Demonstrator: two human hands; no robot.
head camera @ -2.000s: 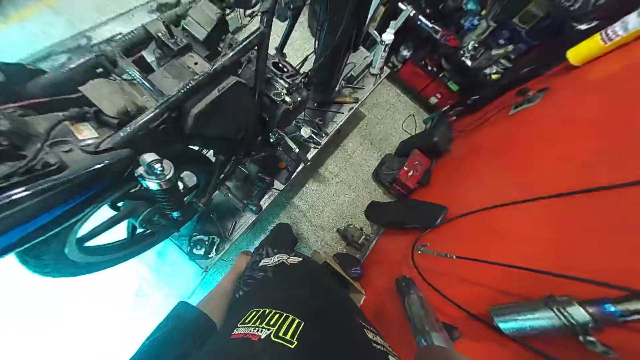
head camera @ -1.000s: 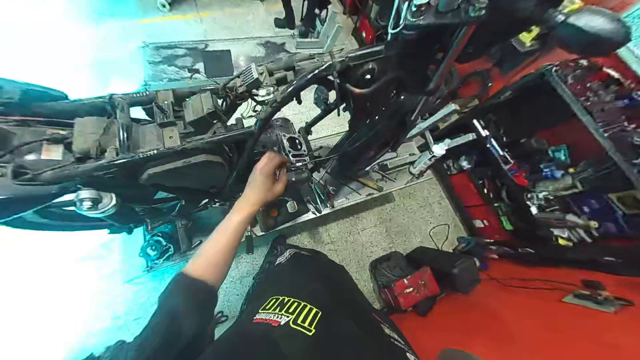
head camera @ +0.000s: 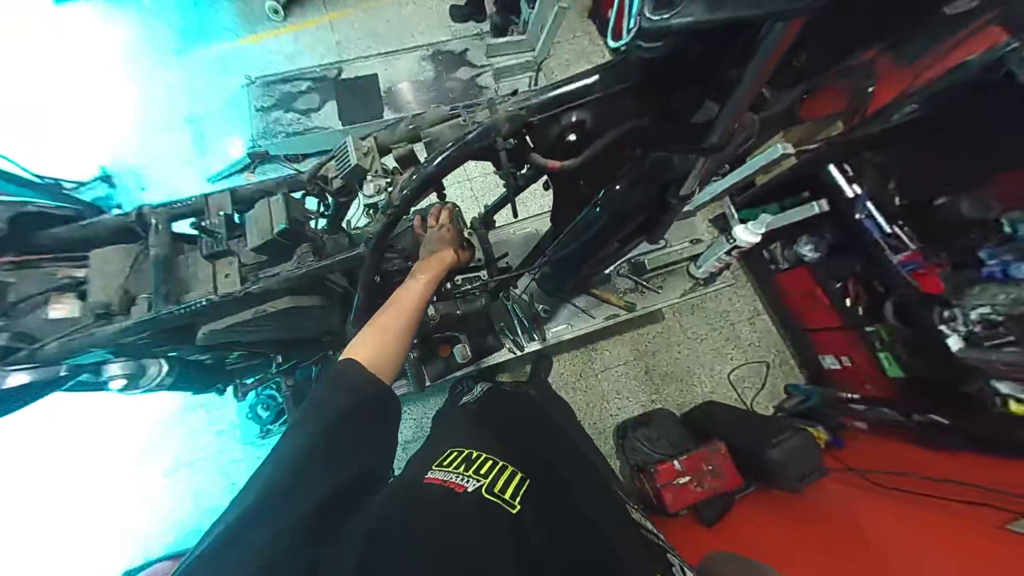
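Observation:
A partly stripped motorcycle, with its black frame tube [head camera: 448,156] showing, stretches across the head view. My left hand [head camera: 442,236] reaches through the frame and rests palm down on the top of the engine [head camera: 472,272], its fingers spread. The hand covers the part beneath it, and no tool shows in it. Just below and right of the engine, several metal hand tools [head camera: 520,320] lie on the metal platform [head camera: 572,326]. My right hand is not in view.
A tool with a wooden handle [head camera: 612,300] and a white-and-grey stand arm [head camera: 748,232] are at the right. A black bag [head camera: 656,440] and a red case [head camera: 696,478] sit on the floor. Red drawers [head camera: 808,300] stand at the far right.
My left hand was low by my body two seconds ago. It reached beside the engine, and now lies over the engine's top. The view has swung a lot toward the motorcycle.

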